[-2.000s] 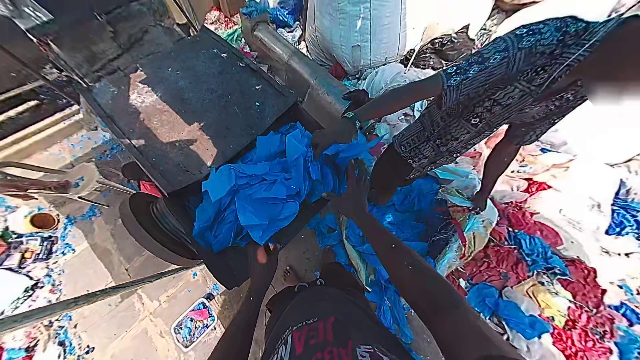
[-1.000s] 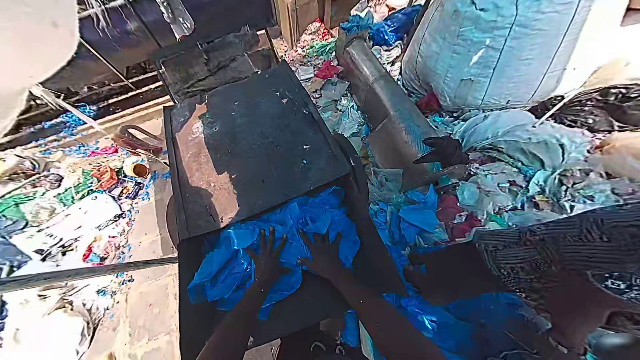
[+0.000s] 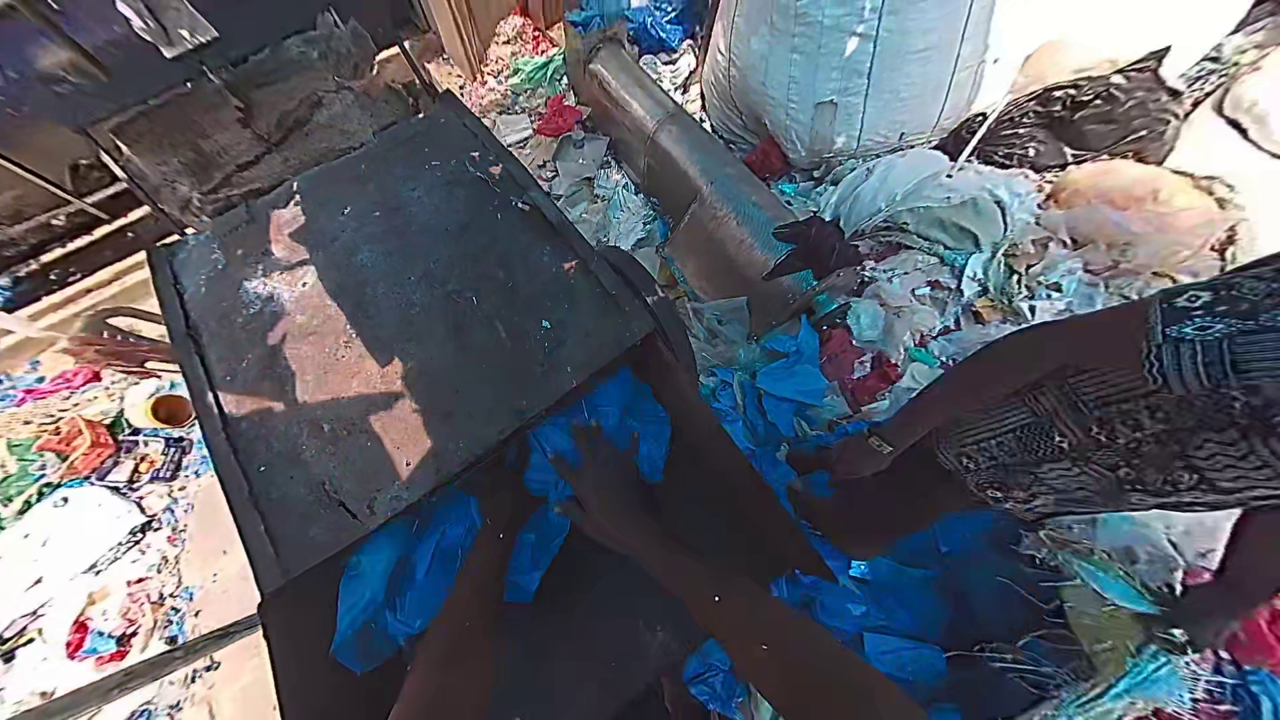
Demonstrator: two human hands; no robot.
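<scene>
Blue plastic sheeting (image 3: 405,580) lies in the mouth of a dark metal hopper, partly under its flat metal cover (image 3: 400,300). My left hand (image 3: 500,485) reaches in at the cover's lower edge among the sheeting; its fingers are in shadow and mostly hidden. To its right, my right hand (image 3: 605,490) rests with fingers spread on the blue plastic, just below the same edge. More blue plastic (image 3: 890,600) is heaped on the ground right of the hopper, where a co-worker's hand (image 3: 840,460) touches it.
A co-worker in a patterned garment (image 3: 1080,410) bends in from the right. Behind the hopper lie a large metal pipe (image 3: 690,170) and a big white woven sack (image 3: 840,70). Mixed plastic scraps (image 3: 920,230) cover the ground there. At the left are a brown cup (image 3: 170,410) and more scraps.
Both my hands have moved farther in under the cover's edge, and much of the blue plastic that bulged from the mouth is now under it. The view has shifted.
</scene>
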